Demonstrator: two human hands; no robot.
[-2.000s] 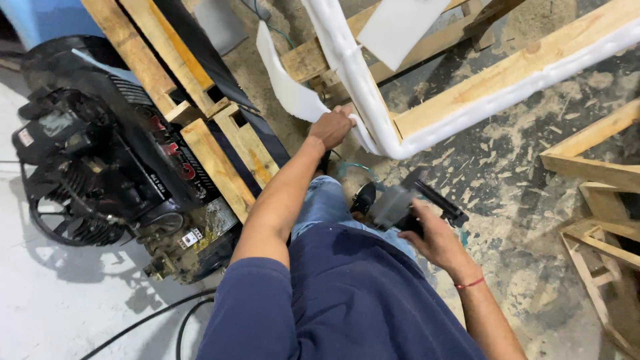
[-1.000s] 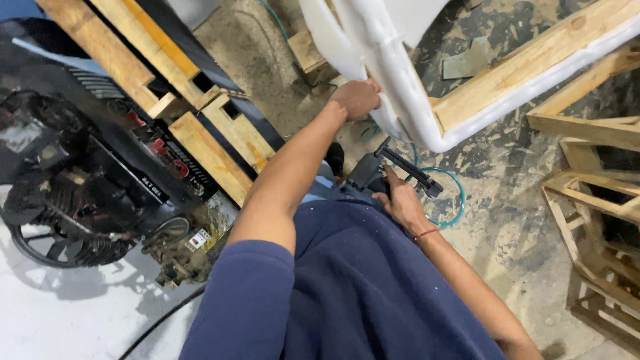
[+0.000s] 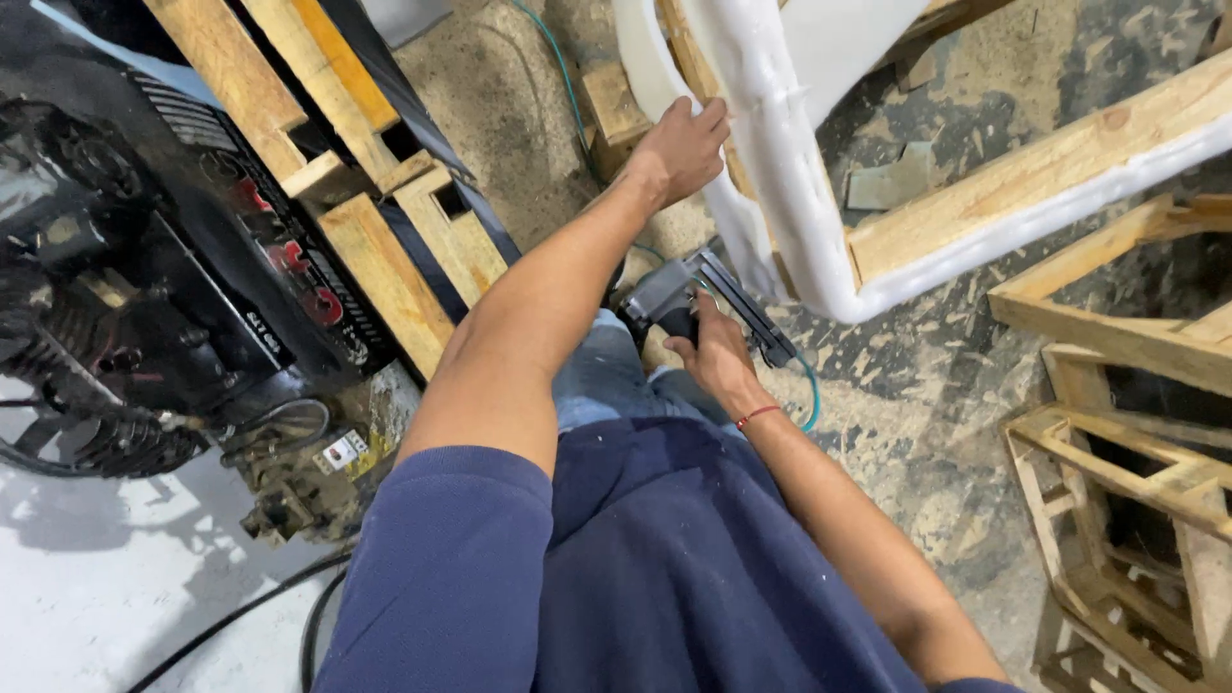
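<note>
My left hand grips the edge of a strip of white foam padding beside a wooden frame, its fingertips near the frame's inner wood. White padding wraps the frame's outer edges and its near corner. Below that corner, my right hand is closed round the handle of a dark pneumatic staple gun. The gun's long magazine slants down to the right, apart from the frame. A teal air hose shows by its end.
A black air compressor stands at the left, with notched wooden pieces beside it. Bare wooden frames are at the right. A black hose curves along the lower left. Scraps lie on the stained concrete floor.
The staple gun in my right hand has turned and come nearer the padded corner. My left hand has moved up along the padding strip, away from the corner.
</note>
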